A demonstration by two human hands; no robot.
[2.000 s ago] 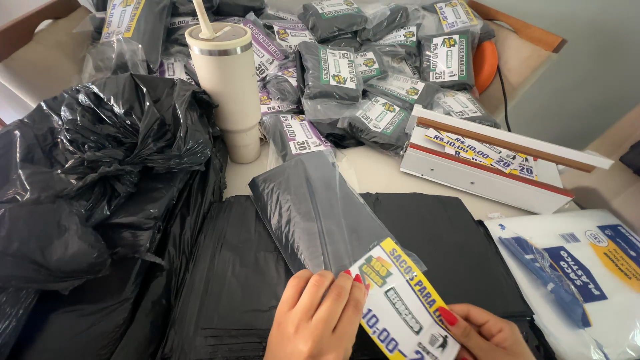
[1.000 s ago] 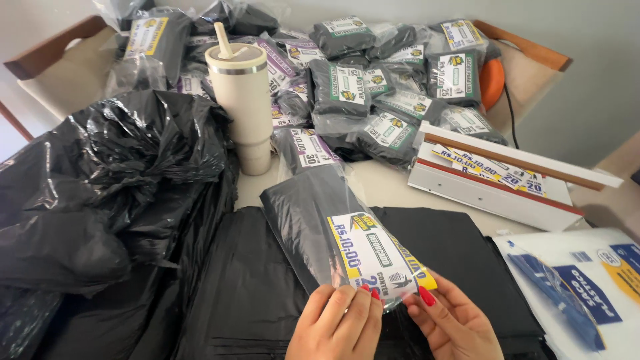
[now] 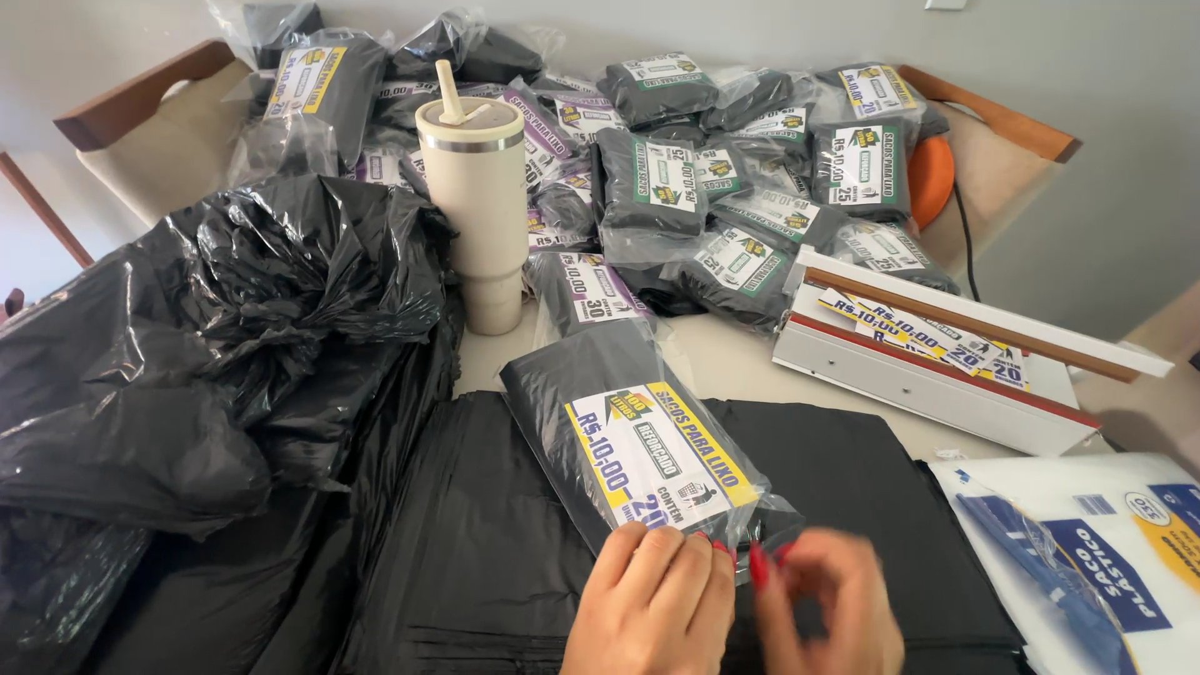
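A clear plastic bag [image 3: 609,361] holds folded black garbage bags and, on top, a printed paper label [image 3: 656,455] with yellow bands. It lies slanted over a stack of flat black garbage bags [image 3: 469,544]. My left hand [image 3: 652,600] grips the near end of the clear bag, just below the label. My right hand [image 3: 825,600], slightly blurred, is at the bag's near right corner, thumb and forefinger close to the loose film; whether it pinches the film I cannot tell.
A cream tumbler [image 3: 476,216] with a straw stands behind the stack. Crumpled black plastic [image 3: 216,375] fills the left. Filled labelled packs [image 3: 656,187] are heaped at the back. At the right are a white bar heat sealer [image 3: 919,375] with labels on it and a plastic bag package [image 3: 1078,553].
The label was partly outside the clear bag two seconds ago and now lies flat inside it. My right hand has moved from the label to the bag's near corner.
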